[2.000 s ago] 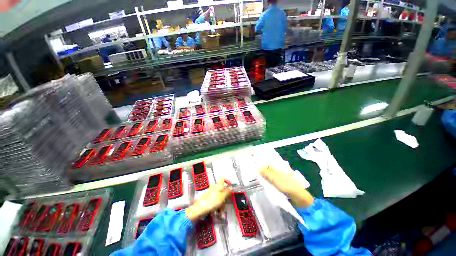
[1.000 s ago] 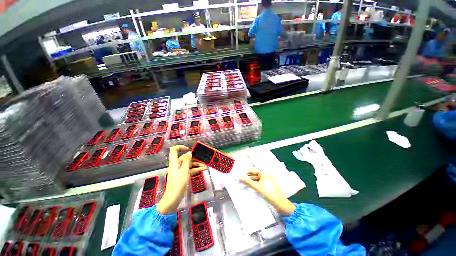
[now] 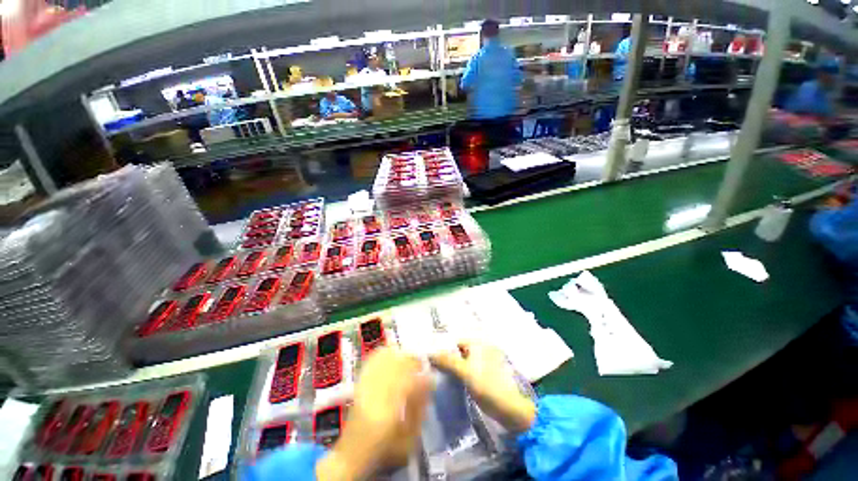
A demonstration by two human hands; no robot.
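The clear working tray (image 3: pixel 252 395) lies in front of me. Red-edged phones (image 3: pixel 287 372) lie on white sleeves in its left pockets, three in the back row and two visible in the front row. My left hand (image 3: pixel 388 404) is blurred over the middle of the tray and hides the pockets below. My right hand (image 3: pixel 491 380) is just to its right, fingers bent close to the left hand. A greyish pocket surface (image 3: pixel 450 418) shows between the hands. I cannot tell whether either hand holds a phone or sleeve. White sleeves (image 3: pixel 517 331) lie loosely at the tray's back right.
Filled phone trays (image 3: pixel 405 272) are stacked behind the working tray. A tall empty tray stack (image 3: pixel 66 282) stands left, a side tray of phones (image 3: pixel 188 399) lower left, with a paper strip (image 3: pixel 217 434) beside it. A crumpled white bag (image 3: pixel 616 338) lies right. People in blue are beyond.
A second ago my left hand held a phone up above the tray; now it is lower over the middle and no held phone shows. The white sheet under my right hand no longer shows there.
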